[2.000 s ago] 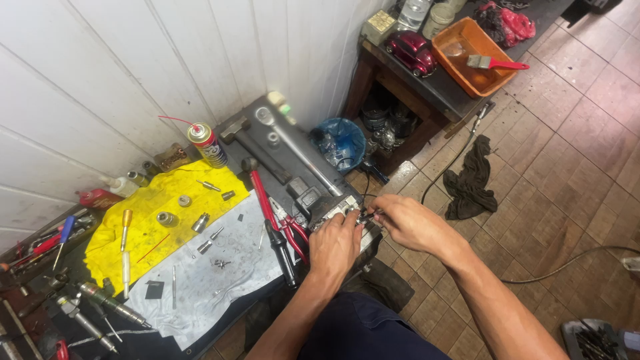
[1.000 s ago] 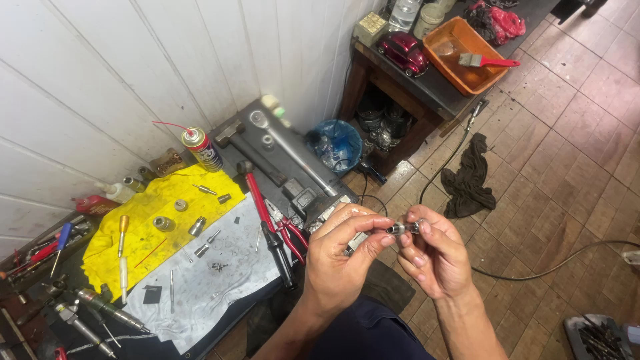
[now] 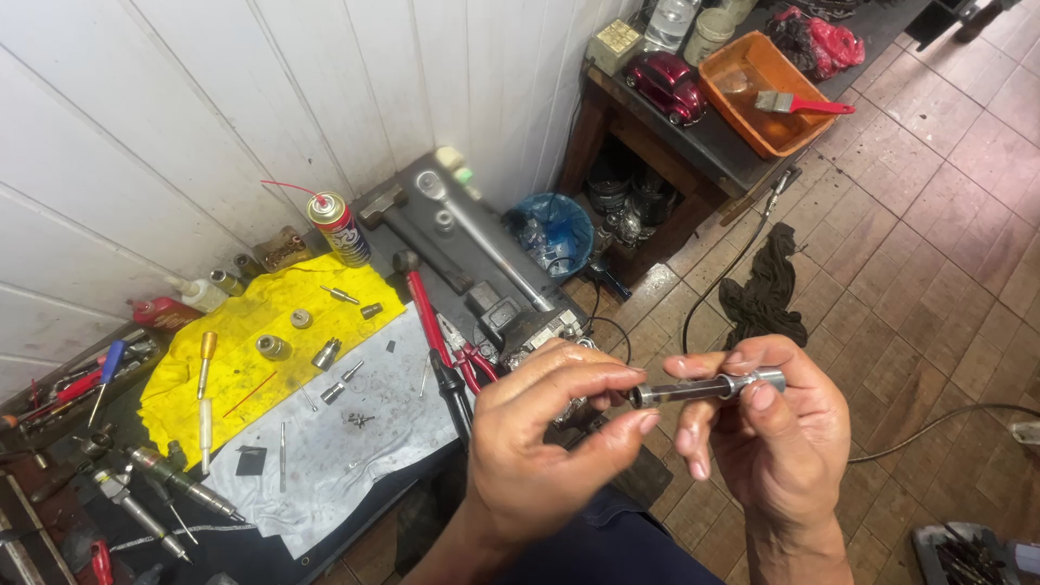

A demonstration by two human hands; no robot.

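Observation:
Between the fingers and thumb of my right hand (image 3: 776,422) is a slim metal cylindrical part (image 3: 691,390), held near its collar, its hollow end toward the left. My left hand (image 3: 561,431) is spread beside that end, fingertips near it; whether they touch it I cannot tell. Behind my left hand is a bench vise (image 3: 491,313), partly hidden. Small metal parts, such as a knurled sleeve (image 3: 327,354) and a round nut (image 3: 301,318), lie on a yellow cloth (image 3: 187,357). A pale cloth (image 3: 325,479) beside it bears tweezers (image 3: 283,457) and more small parts.
Red-handled pliers (image 3: 471,357), a hammer (image 3: 422,244), a long ratchet wrench (image 3: 487,236) and a spray can (image 3: 340,231) are on the bench. Injectors (image 3: 183,486) lie at lower left. A blue-lined bin (image 3: 561,231), an orange tray (image 3: 731,97) and a dark rag (image 3: 764,288) are beyond.
Both hands have come up from beside the vise, where they were two seconds ago. One second ago both held small metal pieces; now the cylindrical part is in my right hand and my left fingers are apart.

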